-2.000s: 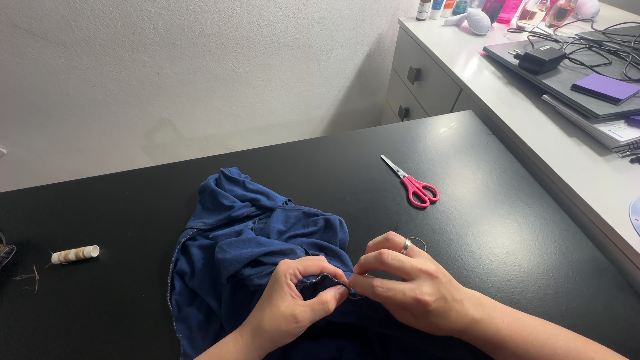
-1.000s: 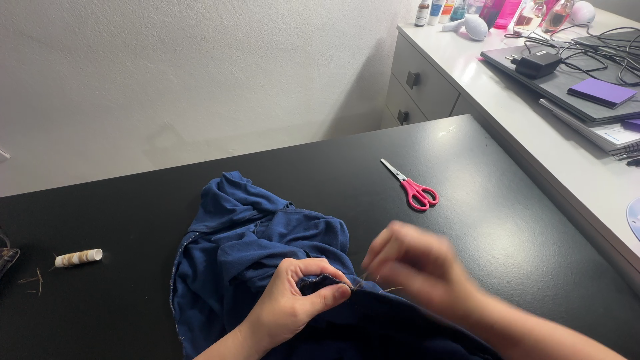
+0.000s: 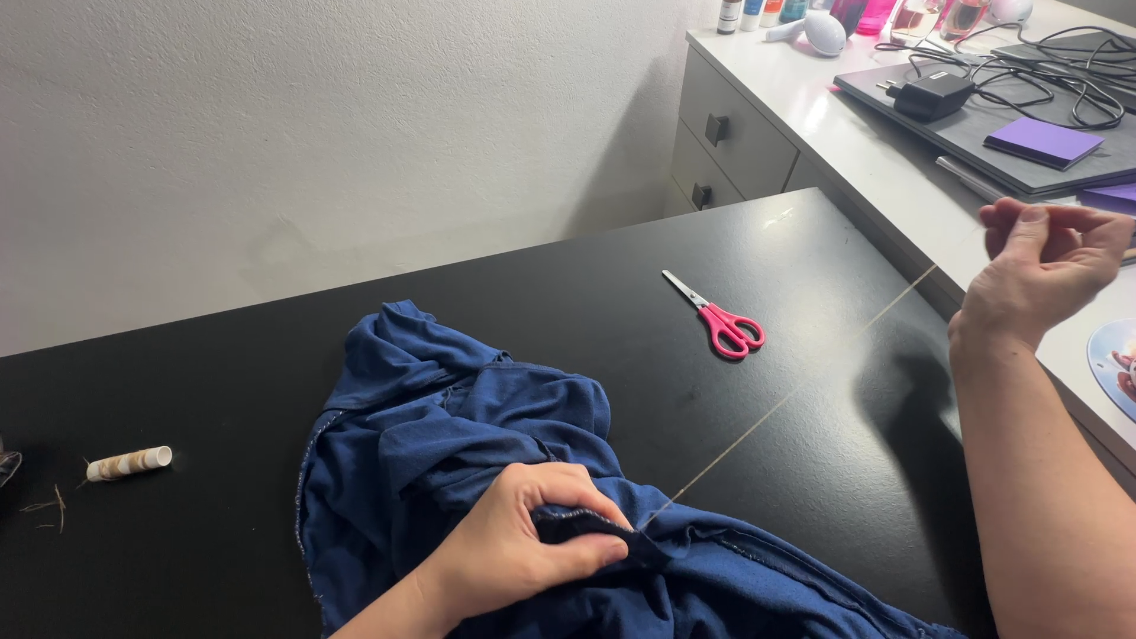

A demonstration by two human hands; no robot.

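A blue fabric garment [image 3: 497, 417] lies bunched on the black table, its overlocked edge showing along the left side. My left hand [image 3: 541, 532] pinches a folded seam edge of it between thumb and fingers. From that seam a light beige thread [image 3: 772, 414] runs taut up to the right toward my right hand [image 3: 1047, 257], which is raised over the white dresser's edge with fingertips closed together. A needle cannot be made out there. Red-handled scissors [image 3: 723, 324] lie behind the cloth, and a spool of beige thread [image 3: 130, 463] lies at the left.
Thread scraps [image 3: 59, 508] lie near the spool. On the right stands a white dresser [image 3: 852, 120] bearing a dark laptop [image 3: 994, 160], a black power adapter [image 3: 934, 94] with cables, a purple notepad [image 3: 1044, 142] and several bottles. A wall rises behind the table.
My right hand has moved from beside my left hand at the seam up and far to the right, and the thread now stretches between them. My left hand keeps its pinch on the cloth.
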